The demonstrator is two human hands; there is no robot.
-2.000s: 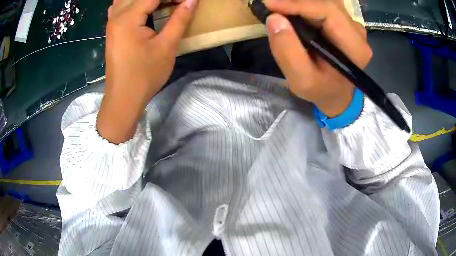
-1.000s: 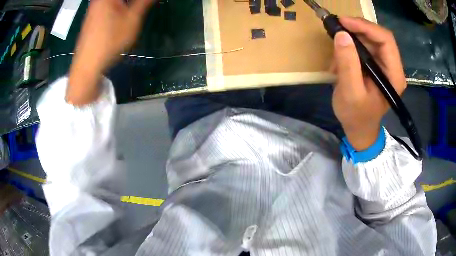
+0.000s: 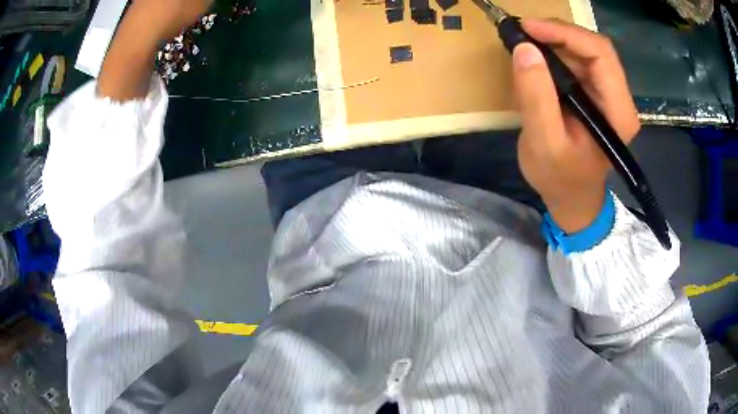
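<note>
My right hand (image 3: 566,113) is shut on the soldering iron (image 3: 578,105), a black pen-like handle with a metal barrel pointing up and left over the tan board (image 3: 453,81). Several small dark square circuit boards (image 3: 401,54) lie on the tan board near its top. My left hand (image 3: 166,18) is at the top edge, partly cut off, and its fingertips are out of the picture. It is beside a loose pile of small white and reddish components (image 3: 180,50). Thin solder wire (image 3: 251,99) runs from the left across the mat onto the tan board.
A green mat (image 3: 259,57) lies under the tan board. A white strip (image 3: 100,36) is at upper left, with green and yellow items (image 3: 39,121) at far left. A round greyish item (image 3: 692,8) is at the top right. Blue stands and yellow lines show on the floor.
My left hand has moved from the tan board to the upper left, by the component pile. My right hand with the iron has moved off the circuit boards to the right, uncovering them.
</note>
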